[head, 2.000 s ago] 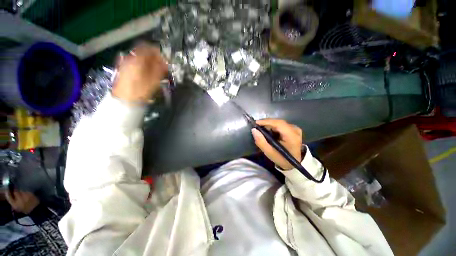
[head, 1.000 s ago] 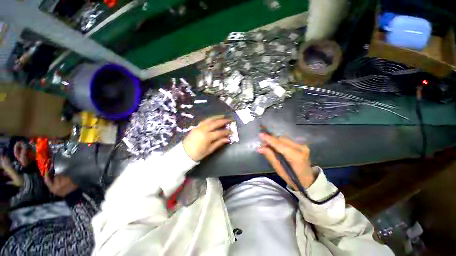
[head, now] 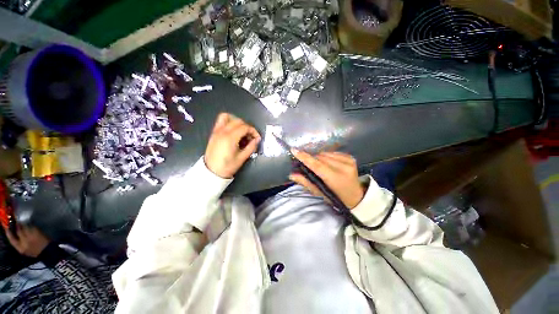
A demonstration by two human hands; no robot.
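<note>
My right hand (head: 334, 176) holds a black soldering iron (head: 319, 184) like a pencil, its thin tip at the upper right edge of a small white-silver board (head: 272, 141) lying on the dark mat. My left hand (head: 231, 145) is just left of that board, fingers curled and thumb near the index finger; whether it pinches a small part is too small to tell. A dense pile of small boards (head: 269, 52) lies beyond. A looser pile of narrow white-silver strip parts (head: 138, 122) lies to the left. Another white board (head: 274, 104) lies at the near edge of the board pile.
A purple-rimmed cylinder (head: 66, 89) and yellow block (head: 52, 156) stand at left. A brown tape roll (head: 368, 27), thin wires (head: 417, 76) and a dark coil (head: 450, 30) are at back right. An open cardboard box (head: 509, 214) is low right. Another person's hand (head: 27, 240) shows at lower left.
The camera view has shifted. My left hand has gone from the strip pile to beside the small board, then drawn slightly back from it. The iron's tip has come to the board.
</note>
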